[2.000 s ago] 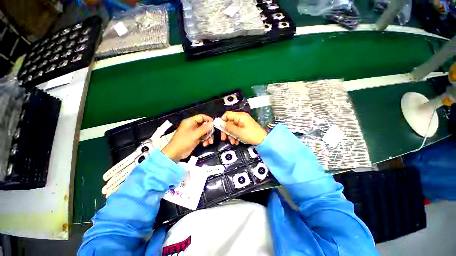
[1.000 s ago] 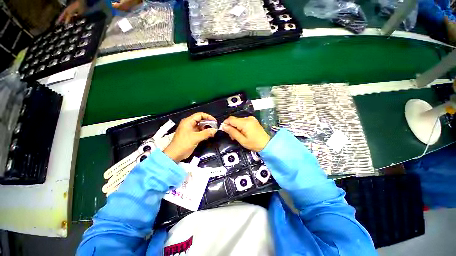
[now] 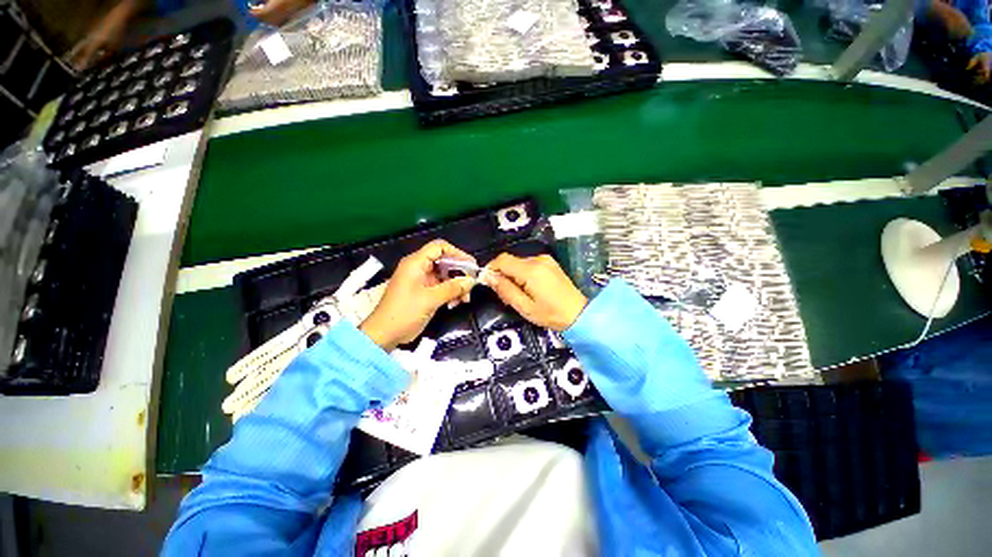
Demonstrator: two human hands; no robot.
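My left hand (image 3: pixel 416 296) and my right hand (image 3: pixel 533 289) meet over the black component tray (image 3: pixel 469 415). My left fingers hold a small whitish watch head (image 3: pixel 457 265), partly hidden. My right fingertips pinch a small pale piece at its right side; it looks like a strap end, mostly covered. Several watch heads (image 3: pixel 529 395) sit in tray pockets at the lower right, and one lies at the top right corner. Strapped watches (image 3: pixel 285 346) are piled on the tray's left part. A paper slip (image 3: pixel 419 410) with reddish marks lies on the tray below my left hand.
A bag of straps (image 3: pixel 696 272) lies right of the tray, with a white fan base (image 3: pixel 920 264) beyond. A green belt (image 3: pixel 522 141) runs behind. Across it are another strap bag on trays (image 3: pixel 511 103). Stacked trays (image 3: pixel 76 283) stand left. Other people's hands show at the top edge.
My hands have drawn closer together, with the watch head now turned flatter in my left fingers. The view has shifted slightly. Another person's hands have appeared at the top left.
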